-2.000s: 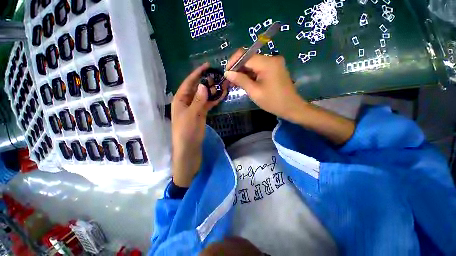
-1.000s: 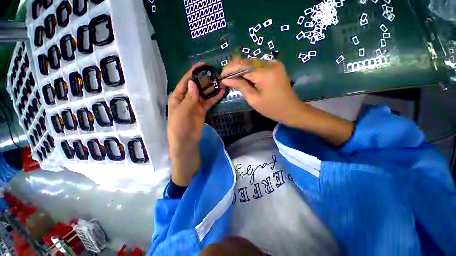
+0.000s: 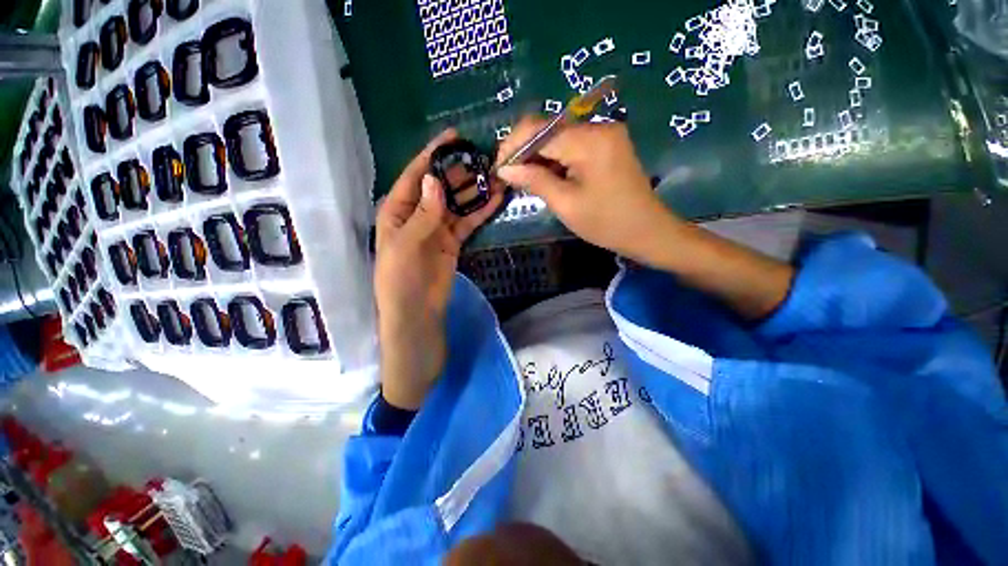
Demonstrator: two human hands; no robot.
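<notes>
My left hand (image 3: 418, 238) holds a black rounded-square watch housing (image 3: 462, 177) between thumb and fingers, its open ring turned up towards me. Small white marks show on the housing's right side. My right hand (image 3: 591, 182) holds a slim silver pointed tool (image 3: 549, 129) with a yellow section near its upper end. The tool's lower tip is at the housing's right edge; whether it touches or carries a piece is too small to tell. An adhesive sheet (image 3: 468, 35) with a dense white-and-purple grid lies on the mat beyond my hands.
A green mat (image 3: 619, 111) covers the bench. A heap of small white hollow rectangles (image 3: 724, 42) lies at its far right, with loose ones scattered around. A white tray (image 3: 332, 221) with rows of black housings stands at my left. Clear crumpled film (image 3: 982, 44) is at the far right.
The tool is angled more steeply upward than a second ago, with its yellow end showing clearly again. The housing has shifted slightly in my left hand. The view has moved slightly.
</notes>
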